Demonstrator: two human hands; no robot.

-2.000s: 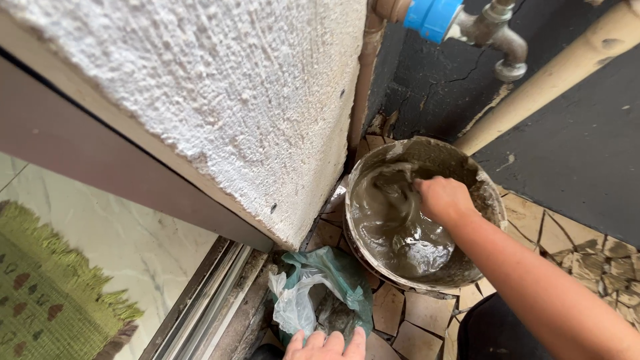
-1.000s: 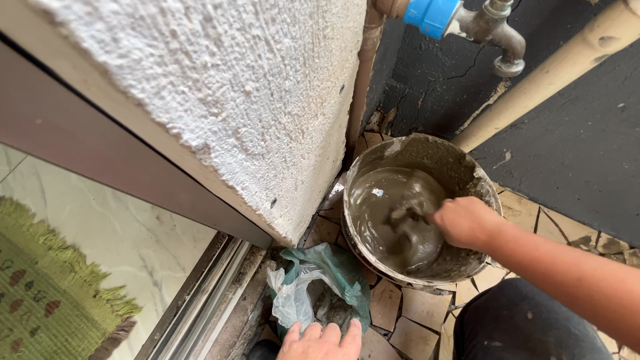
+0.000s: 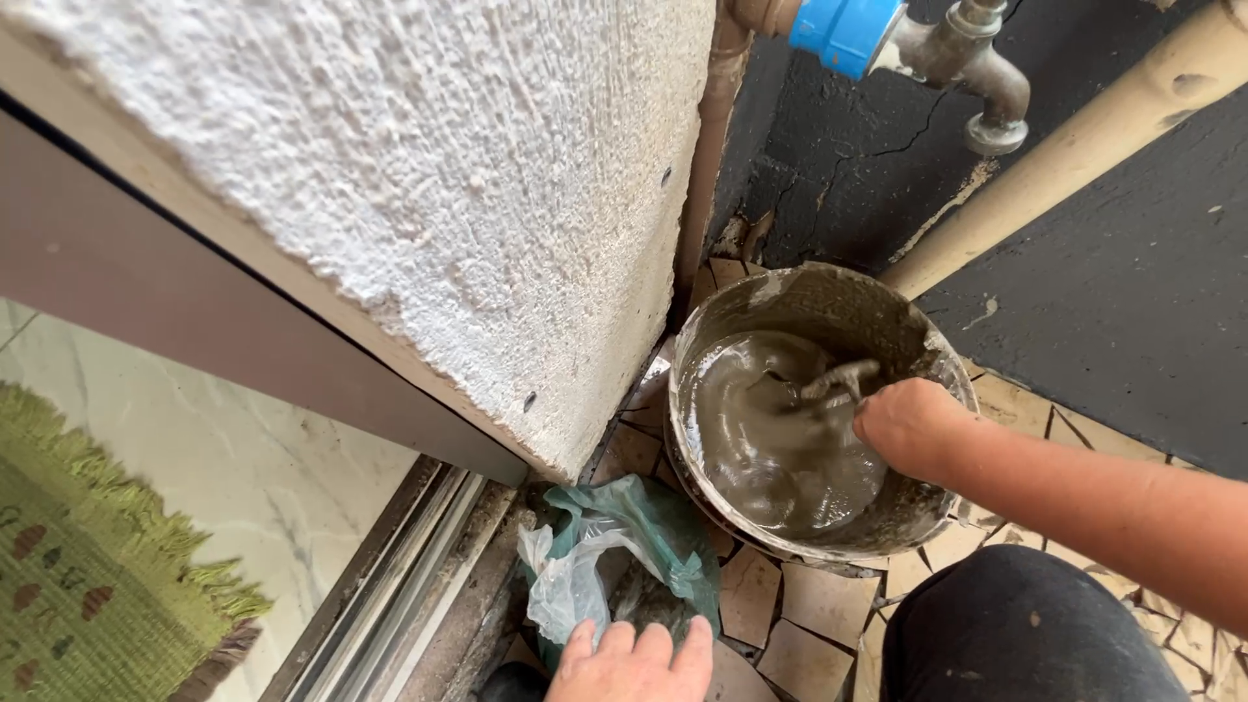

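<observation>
A round bucket with a crusted rim stands on the broken-tile floor, holding wet grey-brown mortar. My right hand reaches in over its right side, closed on a mortar-coated tool, whose kind is hidden by the mix. Left of the bucket, a green and whitish plastic bag lies with its mouth open and grey material inside. At the bottom edge my left hand has its fingers spread at the near edge of the bag; its palm is cut off by the frame.
A rough white wall rises on the left beside a sliding-door track and a green fringed rug. Above the bucket are a metal tap with a blue fitting and a slanting beige pipe. My knee is at lower right.
My right hand has moved about inside the bucket with the tool, and the mortar's surface swirls have changed shape. The left hand stays by the bag.
</observation>
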